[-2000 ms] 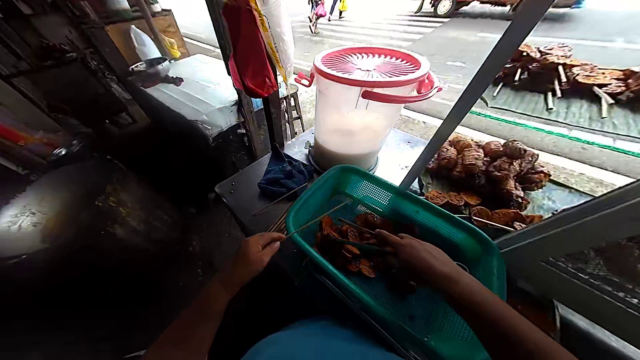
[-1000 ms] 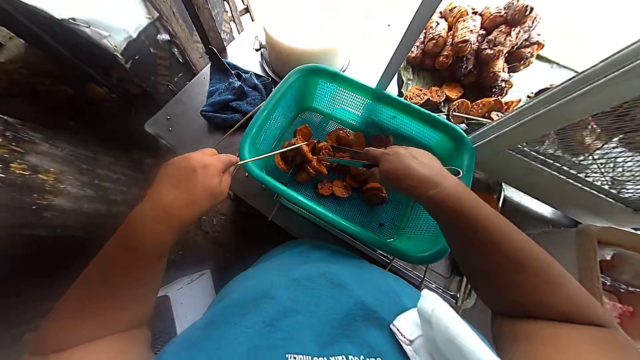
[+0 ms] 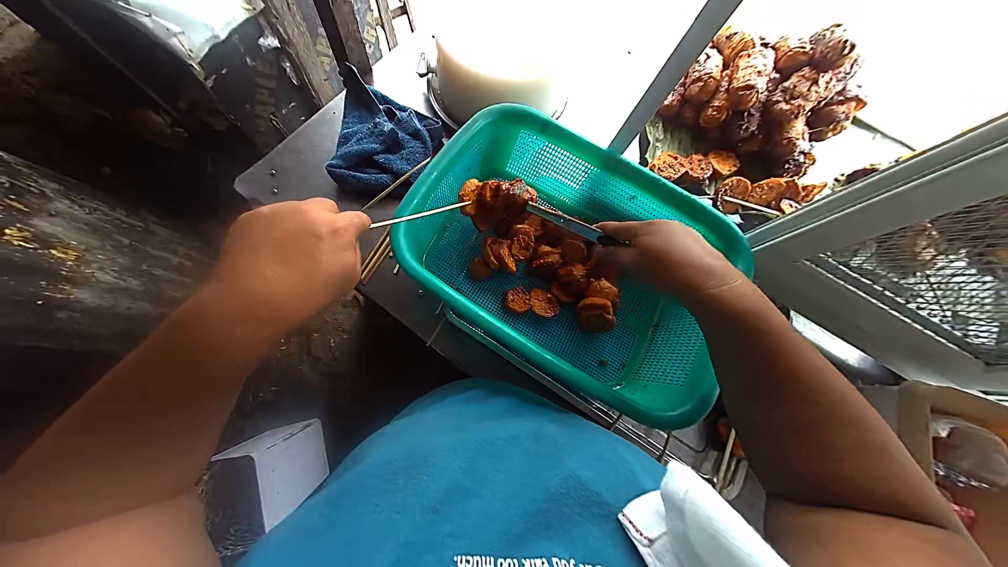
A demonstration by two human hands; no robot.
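A green plastic basket (image 3: 504,331) holds several browned, sliced food pieces (image 3: 571,272). My left hand (image 3: 295,252), at the basket's left rim, grips a thin wooden skewer (image 3: 417,213) whose far end carries a cluster of the slices (image 3: 496,198). My right hand (image 3: 661,252) is over the basket's right part, closed on a metal tool (image 3: 568,224), perhaps tongs, with its tip against the skewered cluster. The lower ends of the tool and my right fingertips are partly hidden.
A blue cloth (image 3: 382,142) and loose skewers (image 3: 378,256) lie left of the basket. Behind stands a whitish bucket (image 3: 492,83). Skewered browned food (image 3: 756,87) is piled back right, beyond a metal frame (image 3: 882,197). A white box (image 3: 287,465) is low at left.
The view has tilted down a lot since two seconds ago. The cluster on the skewer looks fuller and is lifted toward the basket's back left compared with one second ago.
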